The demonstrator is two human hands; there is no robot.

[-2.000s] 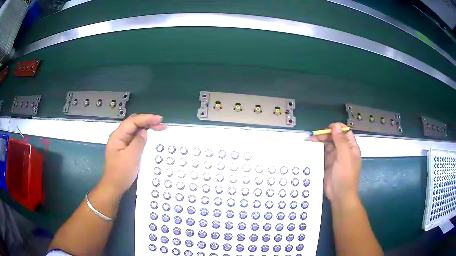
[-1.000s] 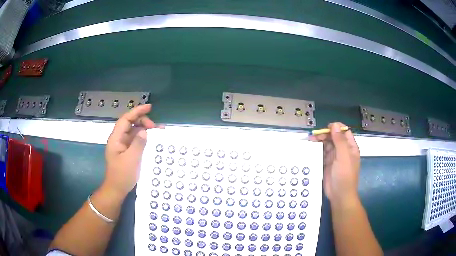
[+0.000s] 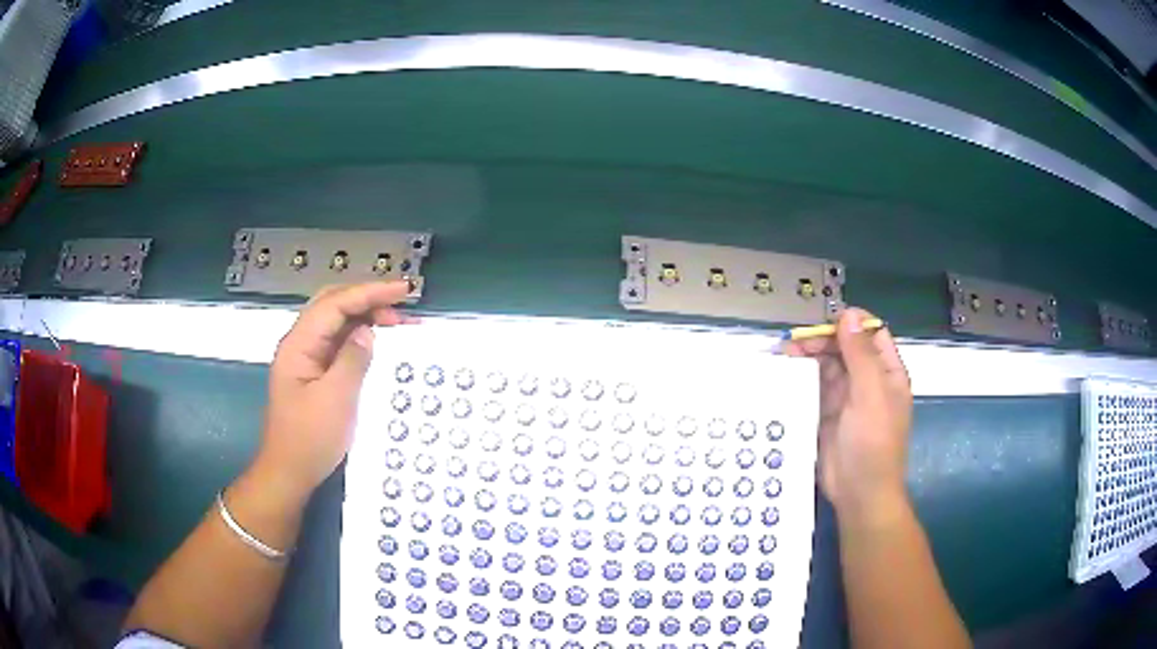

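Note:
The white component tray (image 3: pixel 723 380) lies in front of me with rows of small round components (image 3: pixel 577 539); the top row stops short at the right. My left hand (image 3: pixel 333 361) is at the tray's upper left edge, its fingertips by the right end of a grey fixture plate (image 3: pixel 320 241); I cannot tell if it touches either. My right hand (image 3: pixel 865 412) holds the yellow pick-up stick (image 3: pixel 831 330) by the tray's upper right corner, tip pointing left. Another grey fixture plate (image 3: pixel 740 302) with four brass-coloured centres lies just beyond the tray.
More grey plates lie along the belt at left (image 3: pixel 104 282) and right (image 3: pixel 1005 289). A red plate (image 3: pixel 102 181) lies farther back at left. A red bin (image 3: pixel 64 444) stands at left, a second component tray (image 3: pixel 1085 482) at right. A metal rail (image 3: pixel 508 51) crosses behind.
The grey and red plates have moved to the right along the belt. My left fingers lifted a little, then came down again. My right hand and the tray have barely moved.

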